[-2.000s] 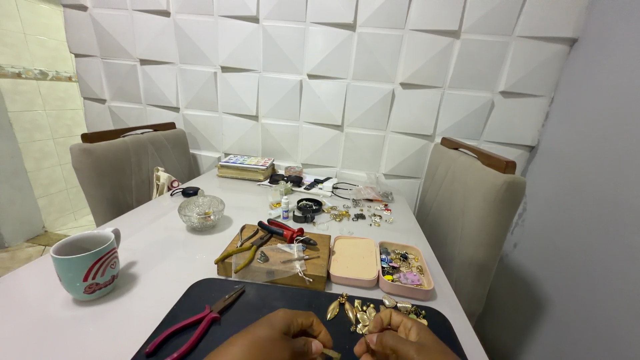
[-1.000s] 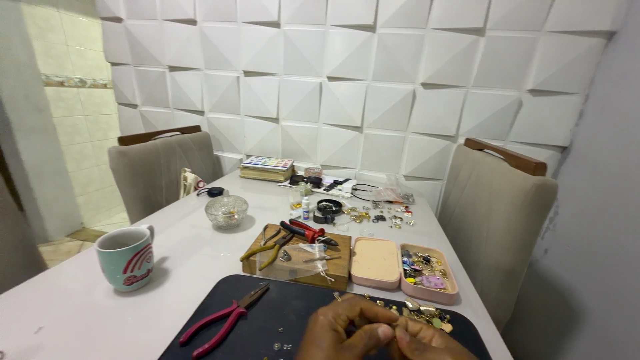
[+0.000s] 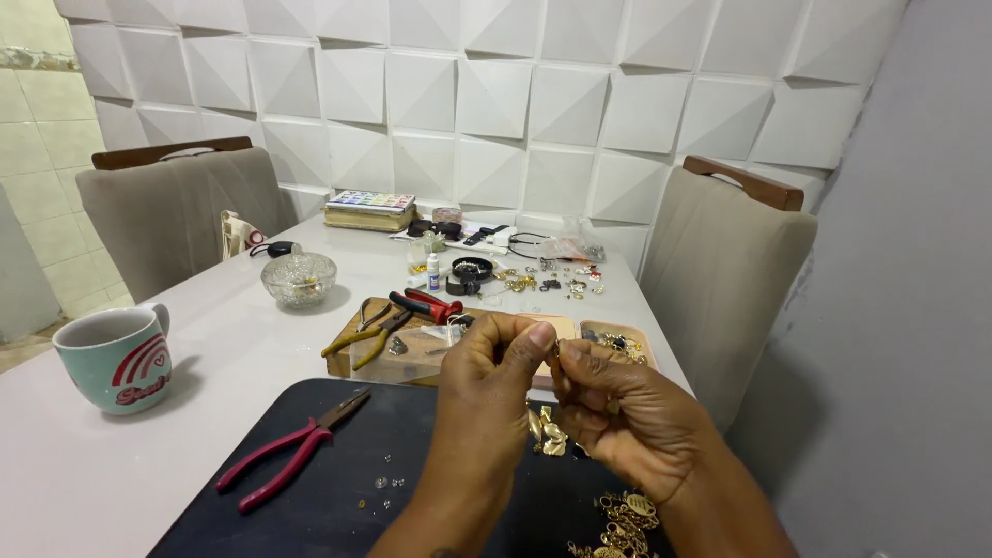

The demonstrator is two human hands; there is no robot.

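My left hand (image 3: 496,387) and my right hand (image 3: 620,395) meet fingertip to fingertip above a black mat (image 3: 310,465). Between them is a tiny dark-gold jewelry piece (image 3: 556,349), mostly hidden by the fingers; its kind I cannot tell. Below the hands, gold-coloured metal charms (image 3: 553,438) lie on the mat, and a heap of gold-coloured chain with round pendants (image 3: 624,523) is nearer me. Pliers with pink handles (image 3: 298,453) rest on the mat to the left. Small clear beads or stoppers (image 3: 381,482) lie between the pliers and my left forearm.
A wooden block (image 3: 338,363) behind the mat holds more pliers (image 3: 372,337) and a plastic bag. An open pink case (image 3: 647,345) of jewelry parts is partly behind my hands. A mug (image 3: 112,364) and a glass bowl (image 3: 299,279) stand left; gray chairs (image 3: 721,287) flank the table.
My hands have risen from low over the mat and now overlap the pink case. The gold chain heap on the mat has come into sight. The view has shifted.
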